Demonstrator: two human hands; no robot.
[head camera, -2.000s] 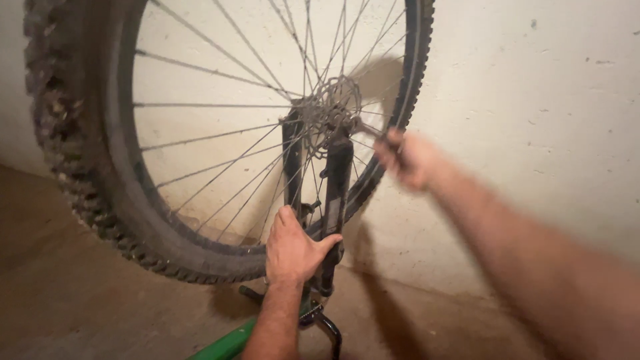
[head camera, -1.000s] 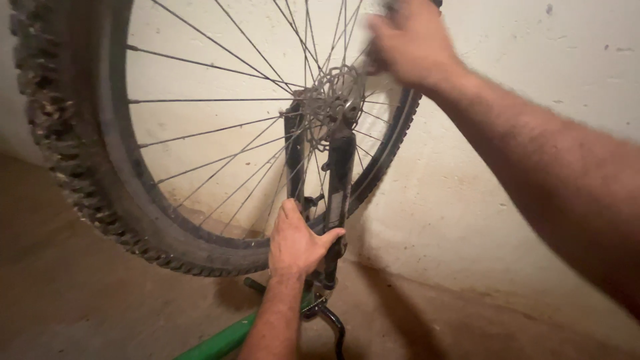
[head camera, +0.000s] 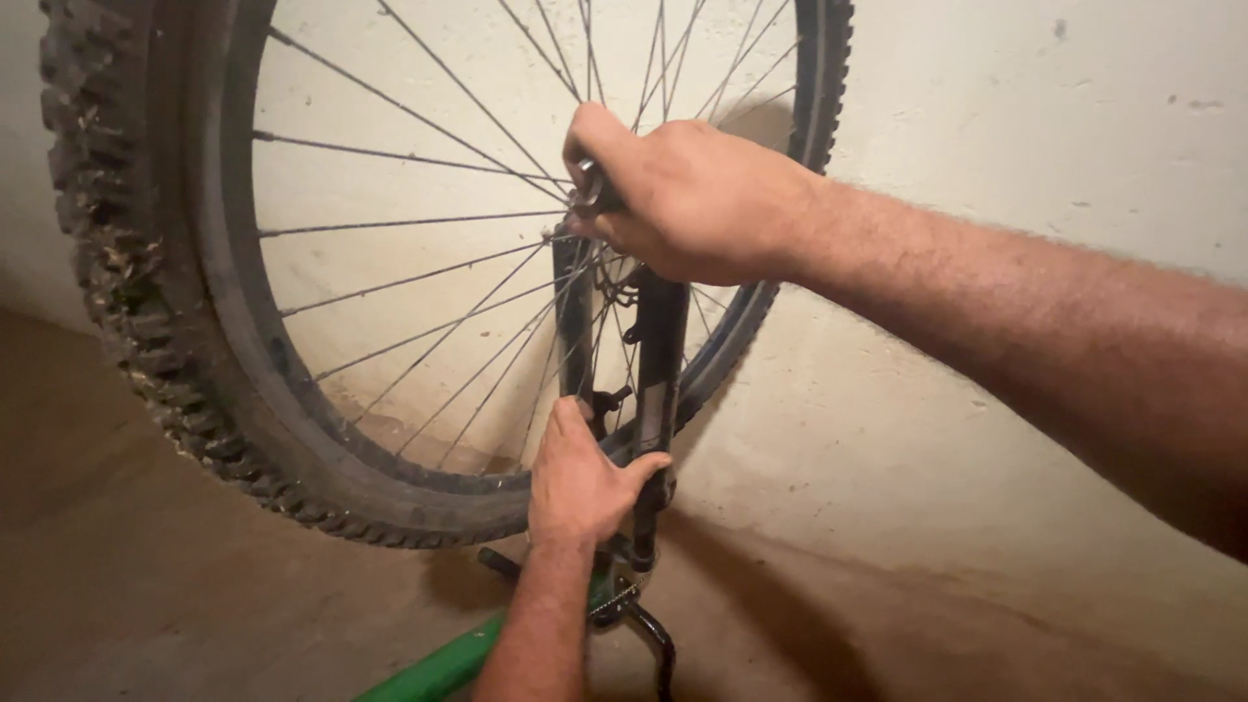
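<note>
A bicycle's front wheel with a muddy knobby tire (head camera: 117, 253) stands up in the fork of an upside-down bicycle. My left hand (head camera: 585, 478) is wrapped around the lower part of the suspension fork (head camera: 661, 361), its thumb on the near leg. My right hand (head camera: 682, 200) is closed around a dark tool with a metal end (head camera: 589, 183), probably a wrench, in front of the wheel hub. That hand hides most of the hub and brake disc (head camera: 616, 283), so the tool's contact with the axle cannot be told.
Below my left hand are the green frame tube (head camera: 439, 668) and a curved black handlebar part (head camera: 655, 634). A pale wall (head camera: 1024, 195) stands behind the wheel, above a brown floor (head camera: 244, 604). Thin spokes (head camera: 390, 154) cross the wheel's opening.
My right hand has swung from the right of the hub, up above it, then down to the left in front of it, tool in hand. My left hand has stayed on the fork.
</note>
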